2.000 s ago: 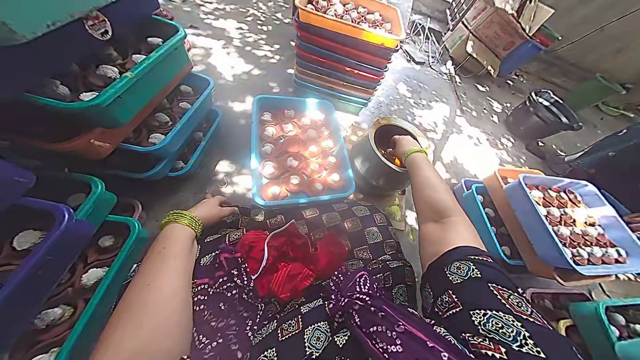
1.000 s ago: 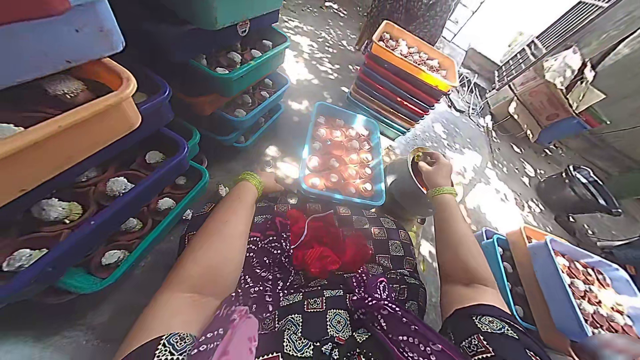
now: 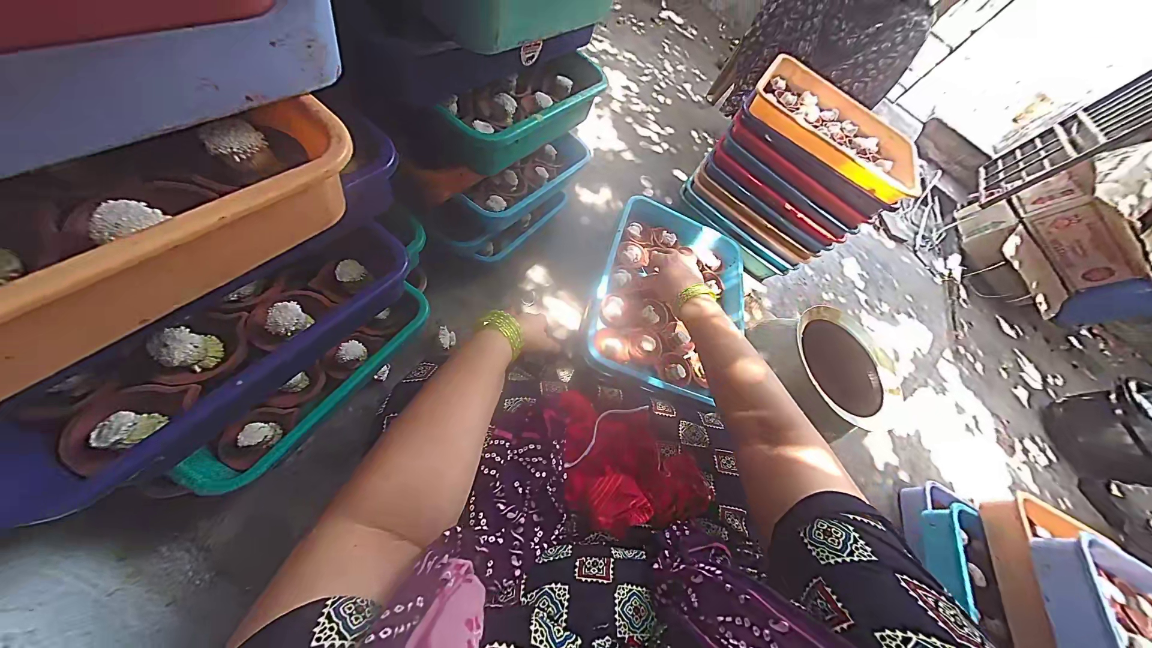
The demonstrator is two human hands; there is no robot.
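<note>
A light-blue plastic tray (image 3: 592, 315) lies on the ground ahead, filled with small clay cups that hold white-topped pieces. Over the tray's upper middle, my right hand (image 3: 673, 274) reaches down among the cups; whether its fingers grip anything is hidden by glare and the hand itself. My left hand (image 3: 538, 333) rests low, left of the tray, its fingers blurred in bright light. Right of the tray, beside my right forearm, stands a metal pot (image 3: 792, 346) with a dark brown inside. Crumpled red cloth (image 3: 621, 477) lies on my lap.
Stacked trays of filled cups stand close on the left, with an orange tray (image 3: 180, 265) and a purple tray (image 3: 297, 369) among them. Behind the blue tray rises another stack topped by an orange tray (image 3: 837, 103). More trays (image 3: 1008, 549) are at lower right, a black bucket (image 3: 1102, 432) beyond.
My right hand has moved from the metal pot's mouth to the blue tray. The view has swung to the right.
</note>
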